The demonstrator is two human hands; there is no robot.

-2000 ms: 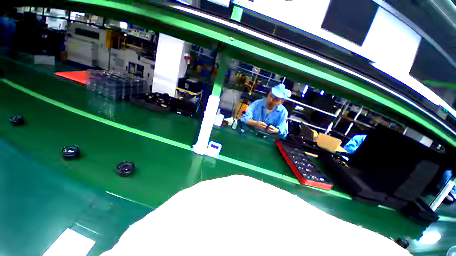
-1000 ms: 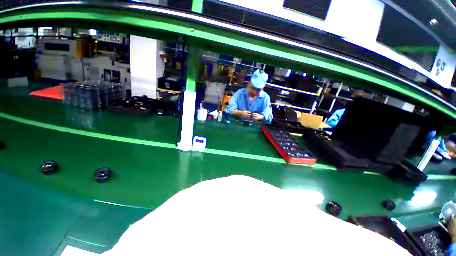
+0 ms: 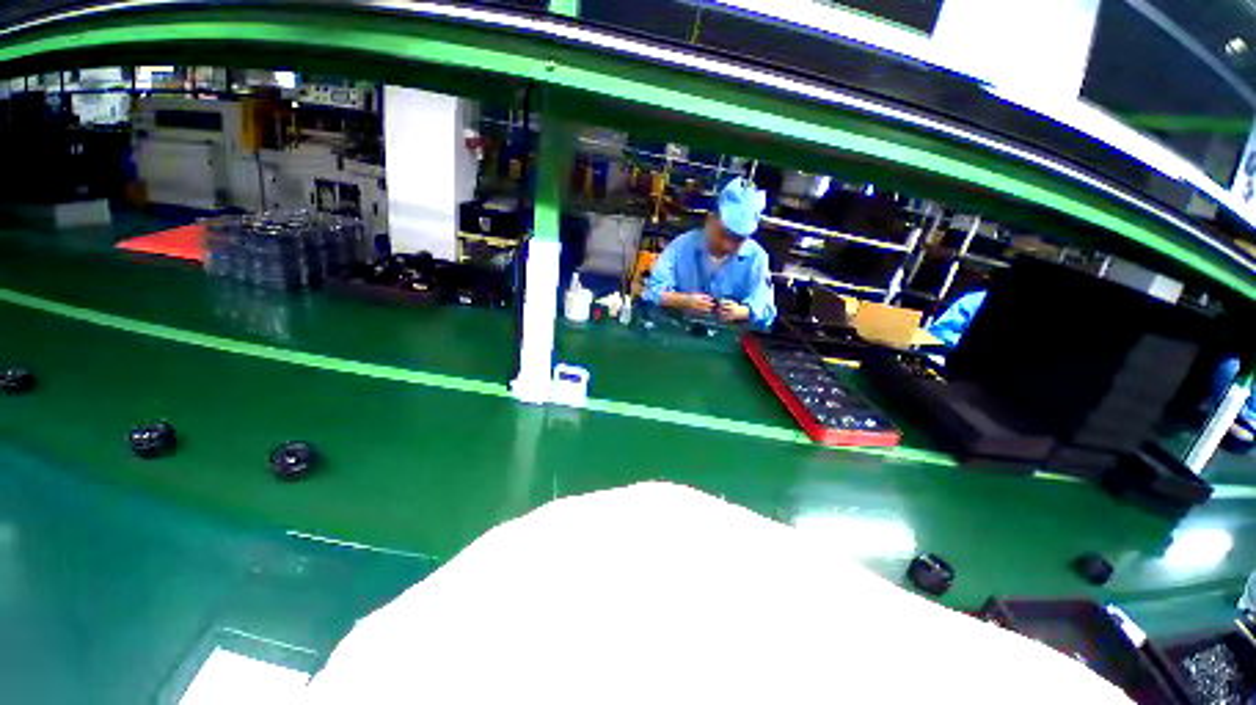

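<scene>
Neither of my hands can be made out. A large white blank shape covers the bottom middle of the view and hides what is behind it. On the green surface (image 3: 413, 475) to the left stand round black units: one (image 3: 292, 459) nearest the middle, one (image 3: 152, 438) left of it and one (image 3: 15, 379) at the left edge. To the right of the white shape are two more black units, one (image 3: 931, 573) close to its edge and one (image 3: 1094, 567) farther right. They stand apart from each other.
A white post (image 3: 539, 324) stands ahead with a small white meter (image 3: 569, 384) at its foot. Beyond are a red-edged tray (image 3: 824, 400), stacked black boxes (image 3: 1074, 365) and a person in blue (image 3: 716, 271). A black tray (image 3: 1068, 634) and a parts tray (image 3: 1212, 672) lie lower right.
The view has turned right and levelled since the first frame, so the lower-right trays and a black unit beside the white shape now show. The neighbour's hand at the right edge has mostly left view.
</scene>
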